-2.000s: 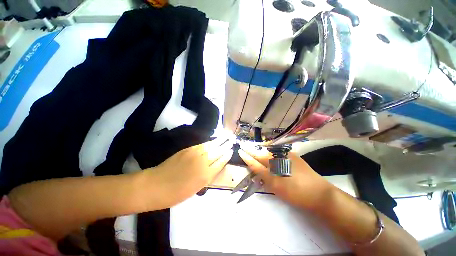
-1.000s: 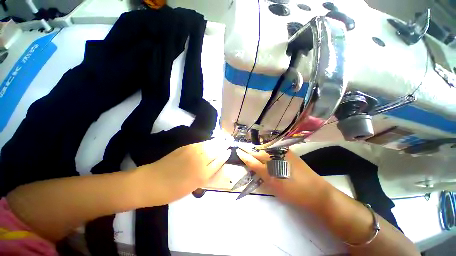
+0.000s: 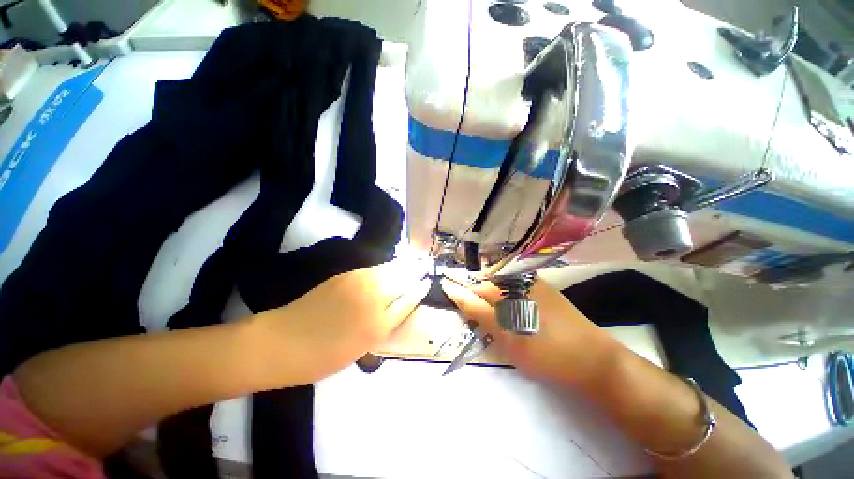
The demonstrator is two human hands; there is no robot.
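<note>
A black garment piece (image 3: 215, 122) lies in a large heap left of the needle, with strips running to the presser foot (image 3: 448, 251). My left hand (image 3: 351, 304) holds black fabric at the foot, its fingertips washed out by the lamp. My right hand (image 3: 534, 327) pinches the fabric just right of it and also keeps thread snips (image 3: 468, 348), blades pointing down-left. A black band (image 3: 646, 304) lies right of my right hand, under the machine arm. The exact fabric edge at the needle is hidden by fingers and glare.
The white sewing machine head (image 3: 524, 122) with its curved metal guard (image 3: 599, 122) fills the upper right. A ridged grey knob (image 3: 517, 314) stands over my right hand. The white table (image 3: 412, 430) has a blue label (image 3: 47, 140) at left. Black strips hang over the front edge.
The machine head appears slightly further left in view. The take-up lever behind the guard looks changed in position. My hands stay at the foot with the fabric almost unchanged.
</note>
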